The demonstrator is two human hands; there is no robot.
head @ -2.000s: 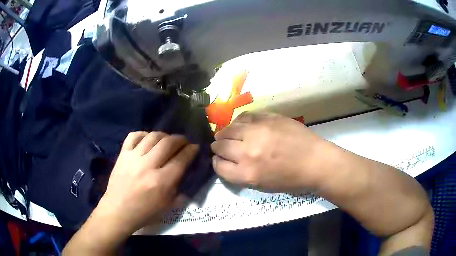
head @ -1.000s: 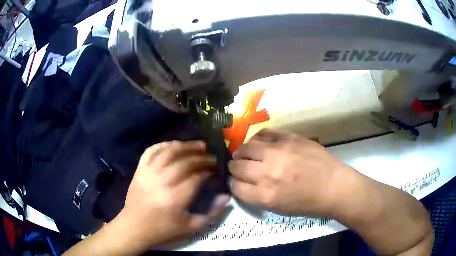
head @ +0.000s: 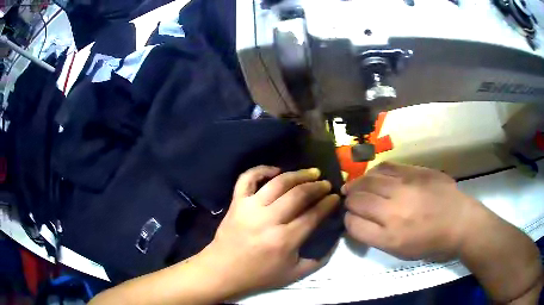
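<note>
A large navy-black garment (head: 197,149) lies left of and under the head of the sewing machine (head: 441,71). My left hand (head: 280,220) lies on the cloth in front of the needle area, fingers pointing right, thumb at the lower edge of the fabric. My right hand (head: 399,211) pinches the right edge of the cloth with its fingertips, just below the knurled metal knob (head: 363,152). The fingertips of both hands almost meet. The needle tip is hidden in shadow. A small pale label (head: 148,235) shows on the cloth at lower left.
Orange tape (head: 356,169) is on the bed behind my right fingertips. A round metal knob (head: 380,90) sits on the machine head. Pale blue-white pieces (head: 132,62) lie among dark cloth at upper left. The white table's curved front edge (head: 370,280) has printed markings.
The view has shifted, so the machine and both hands appear farther right. My left hand has flattened over the cloth edge near the right fingertips. My right hand keeps its pinch at the edge.
</note>
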